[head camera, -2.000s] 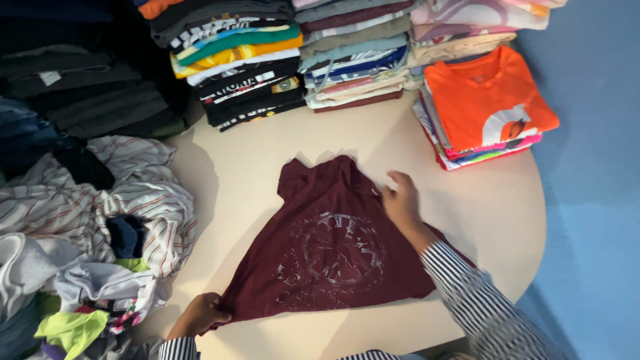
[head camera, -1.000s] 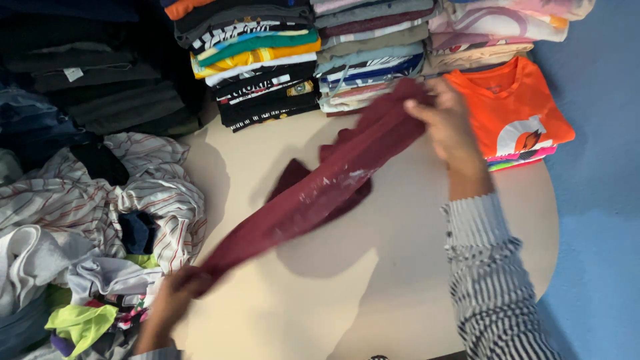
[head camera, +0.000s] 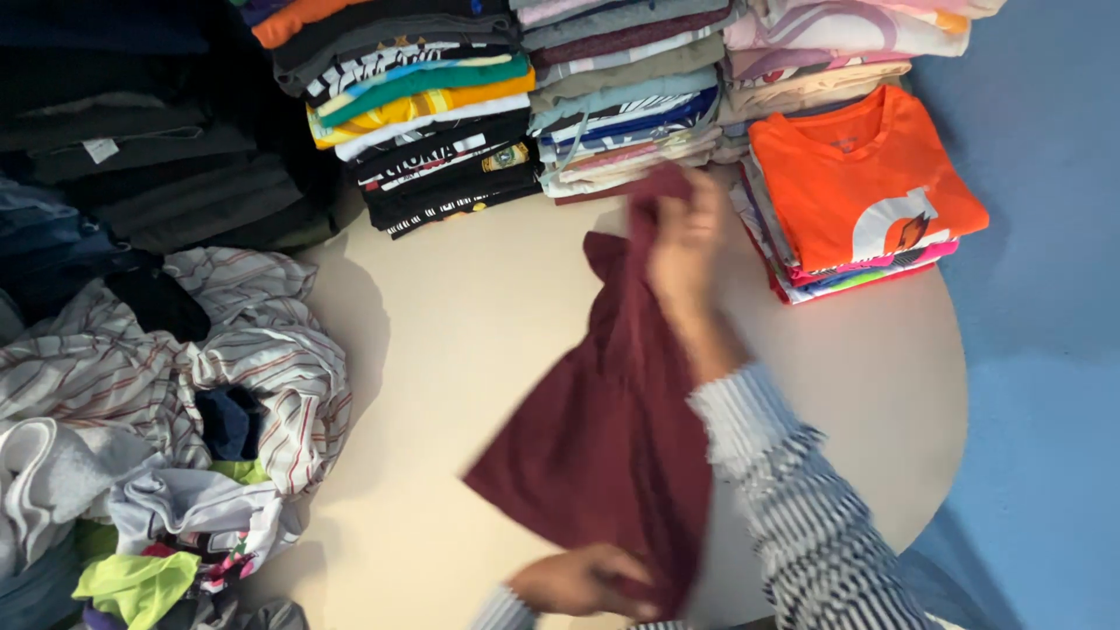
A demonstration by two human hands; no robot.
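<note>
A maroon shirt hangs between my two hands above the round cream table, its plain side showing and its lower part flared to the left. My right hand pinches it at the top, near the collar or shoulder, slightly blurred. At the bottom of the view, my left hand grips the hem, with some fingers hidden by the cloth. The printed clock design does not show on the side in view.
Folded clothes stand in several stacks along the back. An orange T-shirt tops a pile at the back right. Dark garments are stacked at the back left, above a loose heap of clothes. A blue wall lies right.
The maroon shirt was spread flat with its print showing, then lifted and stretched diagonally. Now it is held more upright with the plain side showing. My left hand has moved right.
</note>
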